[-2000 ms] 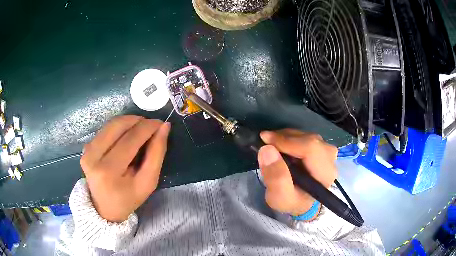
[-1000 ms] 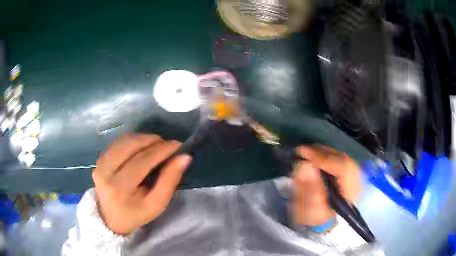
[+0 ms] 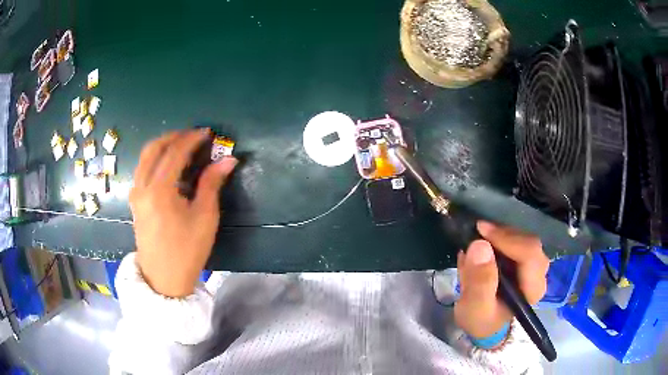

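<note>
The pink-framed watch housing lies on the mat with its circuit board and orange flex cable showing. The black display screen lies just below it, with a small white label. My right hand holds the black-handled soldering iron, its tip over the right part of the housing. My left hand is at the left, its fingertips at a small white and yellow component. The solder wire curves over the mat, its end by the housing's lower left corner, and passes behind my left hand.
A white disc touches the housing's left side. Several small components and pinkish housings lie at far left. A tan bowl of silvery scraps is at the top. A black fan stands right, above a blue stool.
My left hand has let go of the solder wire and moved left to a small component. The view has shifted, showing more of the left side. The display screen shows more clearly.
</note>
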